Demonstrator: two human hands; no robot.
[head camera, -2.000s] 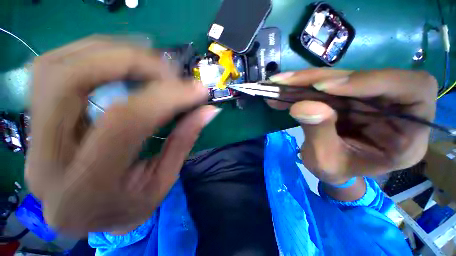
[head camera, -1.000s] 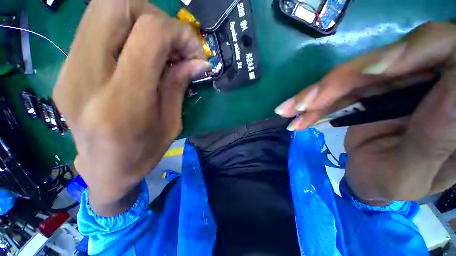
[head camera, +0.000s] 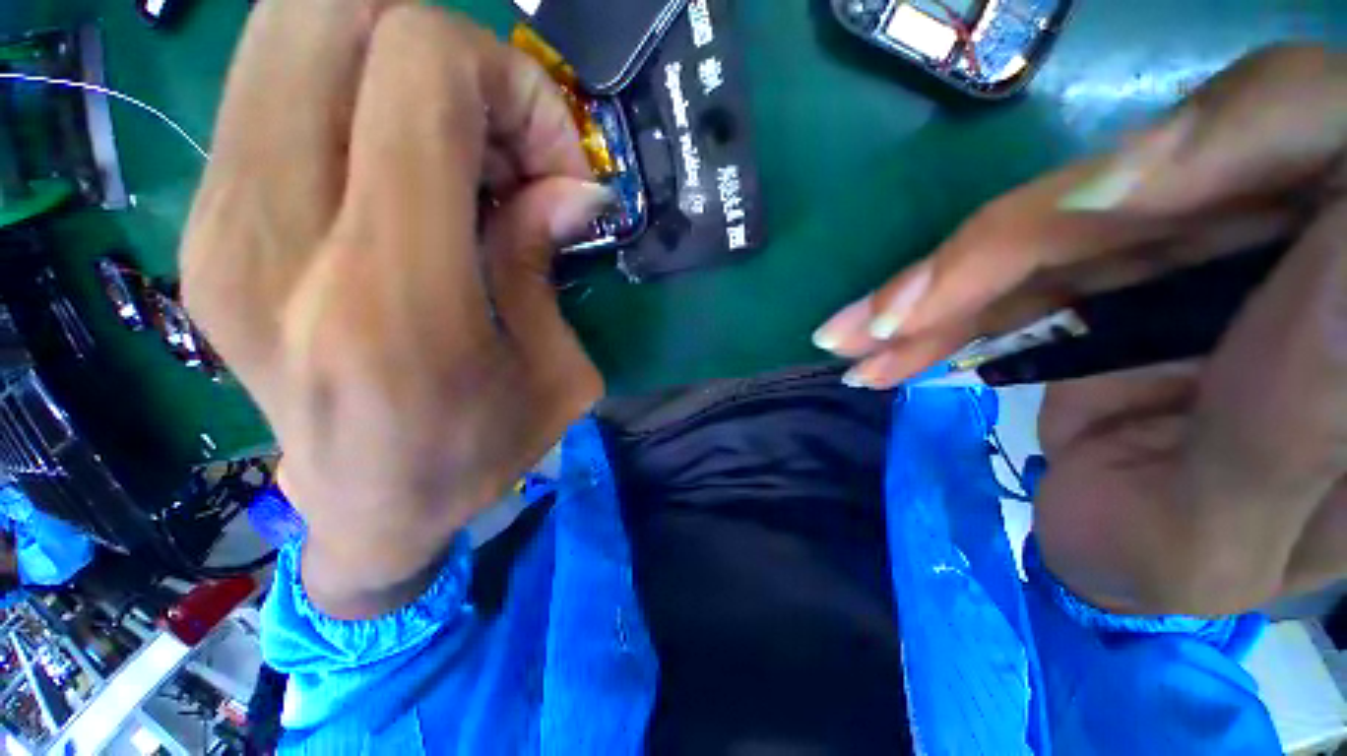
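An open smartwatch case (head camera: 631, 180) sits in the black holding fixture (head camera: 709, 163) with white lettering. The orange flex cable (head camera: 569, 96) runs from the case towards the black display screen (head camera: 603, 33) above it, which the frame's top edge cuts off. My left hand (head camera: 369, 281) is over the case's left side, thumb and fingertips pinched at the cable; what lies under the fingertips is hidden. My right hand (head camera: 1123, 296) is raised at the right, away from the case, holding the black tweezers (head camera: 1138, 318); their tips are hard to see.
A second open case (head camera: 960, 42) lies at the top right of the green mat (head camera: 827, 163). A thin pale wire (head camera: 126, 96) curves at the upper left. Small case parts (head camera: 155, 318) lie left of my left hand. A black cable bundle (head camera: 59, 428) is at the left edge.
My left hand has gone from a blurred, open pose to a pinch at the case. My right hand has drawn the tweezers back from the cable. The view has shifted, so the case shows higher.
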